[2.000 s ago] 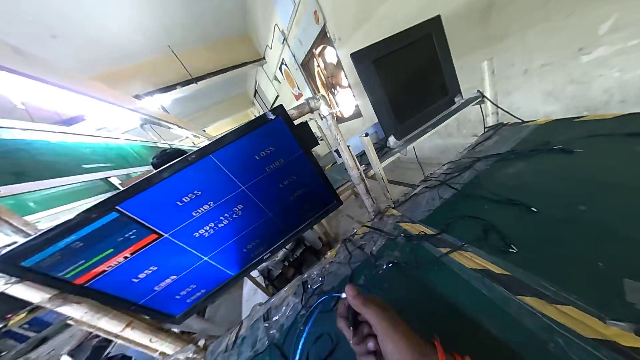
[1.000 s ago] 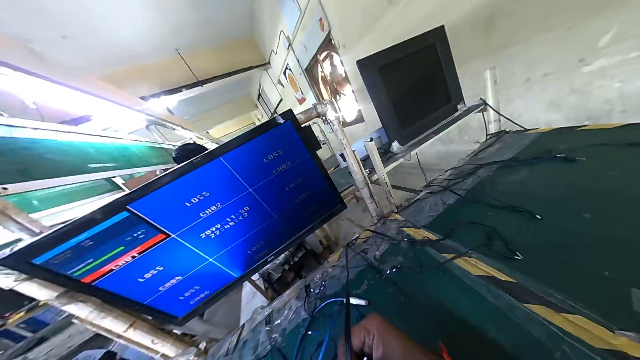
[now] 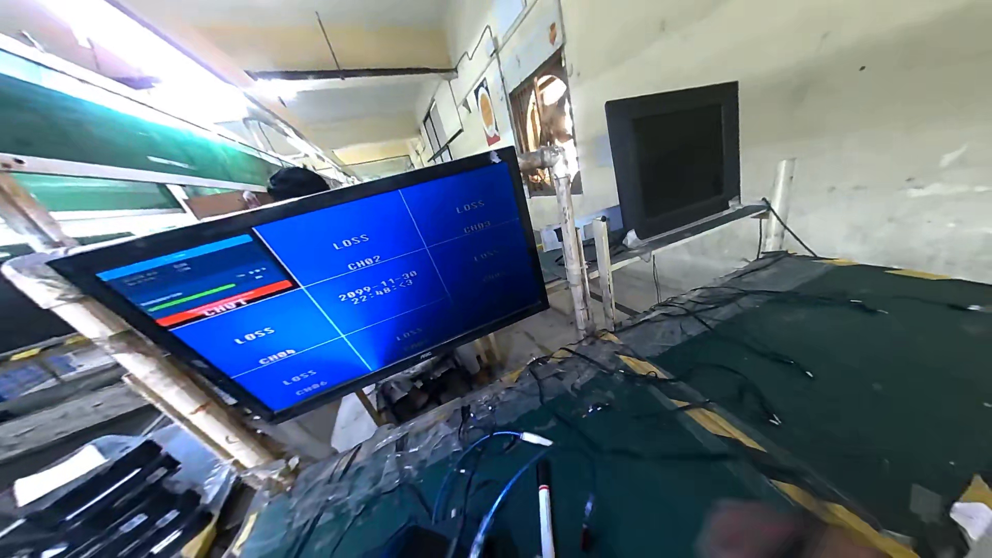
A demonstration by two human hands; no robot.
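Observation:
A blurred hand [image 3: 748,528], seemingly my right, shows at the bottom edge over the green mat [image 3: 659,480]; its fingers are too smeared to read, and no held object can be made out. Left of it on the mat lies a white pen or marker [image 3: 545,508] with a dark end and a red band. Beside the pen runs a blue cable [image 3: 500,500], and a white connector [image 3: 535,439] lies just above. A dark object [image 3: 415,541] is partly cut off at the bottom edge. My left hand is out of view.
A large monitor [image 3: 387,291] with a blue split screen stands on a pipe frame [image 3: 186,411]. Behind it is a dark-haired head [image 3: 298,182]. A second, dark monitor [image 3: 680,159] sits on a shelf. Black cables [image 3: 744,333] cross the mat; dark flat devices [image 3: 108,496] are stacked lower left.
The hand has moved right, away from the blue cable and connector it was close to earlier. The pen now shows plainly on the mat. The view has shifted.

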